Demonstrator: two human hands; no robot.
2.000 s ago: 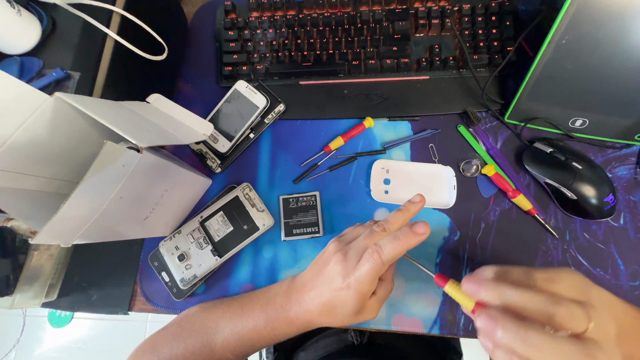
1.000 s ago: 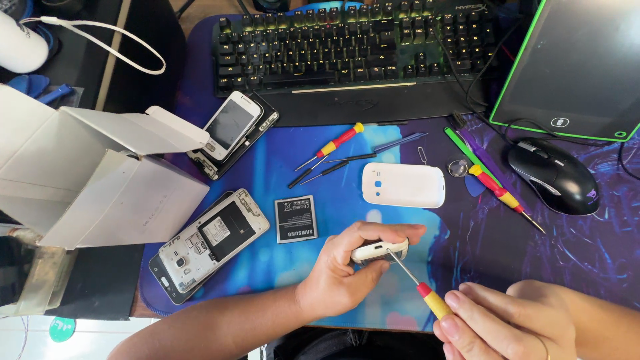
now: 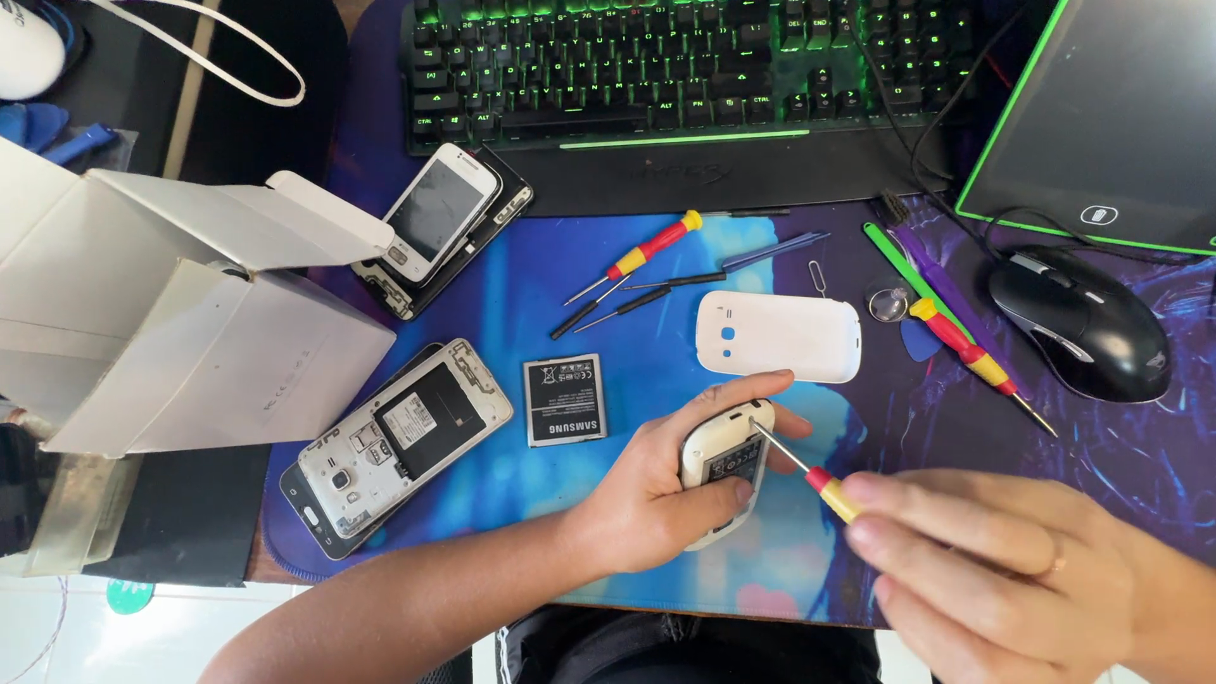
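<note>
My left hand point(image 3: 665, 484) grips a white smartphone point(image 3: 703, 446) without its back cover, tilted so its rear and one end show; a battery lies inside it. In my right hand point(image 3: 997, 560) is a red and yellow screwdriver point(image 3: 822, 480), its tip at a corner of the phone's end. Just beyond the phone lies a white back cover point(image 3: 779, 335). A loose Samsung battery point(image 3: 564, 400) is left of my left hand, and farther left an opened smartphone point(image 3: 399, 446) lies with its inside up.
Small screwdrivers point(image 3: 655, 252) lie behind my hands. At right are another screwdriver point(image 3: 978, 361), a suction cup point(image 3: 887, 304), a green pry tool point(image 3: 912, 275) and a mouse point(image 3: 1083, 323). A keyboard point(image 3: 665, 171) spans the back; a white box point(image 3: 228, 361) and another phone point(image 3: 442, 209) stand left.
My left hand has turned the phone so its rear and end now face up into view. The screwdriver tip has come to the phone's corner. The keyboard lighting has turned green.
</note>
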